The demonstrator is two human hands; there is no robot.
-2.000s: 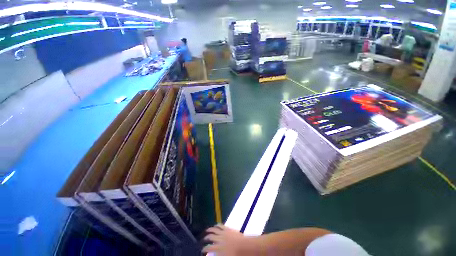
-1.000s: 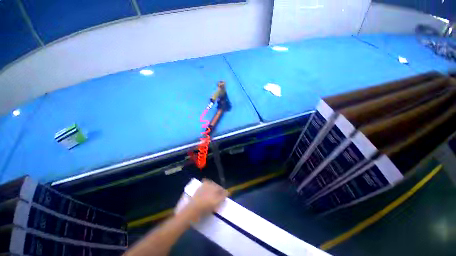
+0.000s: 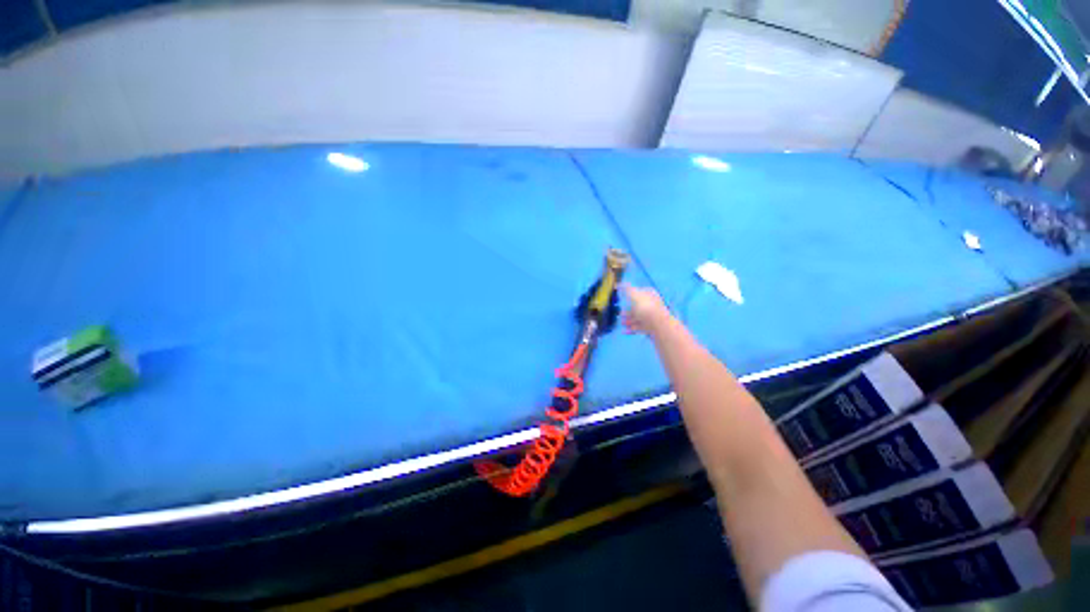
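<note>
The pneumatic carton stapler [image 3: 605, 292], yellow-gold with a black head, lies on the blue-covered bench [image 3: 359, 299]. Its red-orange coiled air hose [image 3: 557, 428] hangs over the bench's front edge. My right hand [image 3: 642, 311] reaches in from the lower right and is just right of the stapler, fingers towards it. It looks open and empty; contact with the stapler cannot be made out. My left hand is out of the picture.
Open cartons [image 3: 926, 514] with white end bands stand in a row at the lower right, against the bench. A green, white and black box [image 3: 86, 366] lies on the bench's left. A white scrap [image 3: 720, 282] lies right of my hand. A yellow line [image 3: 478, 560] crosses the floor.
The view has turned from the floor cartons to the bench. The white-flapped carton and the left hand on it have left the picture. My right arm now extends over the bench.
</note>
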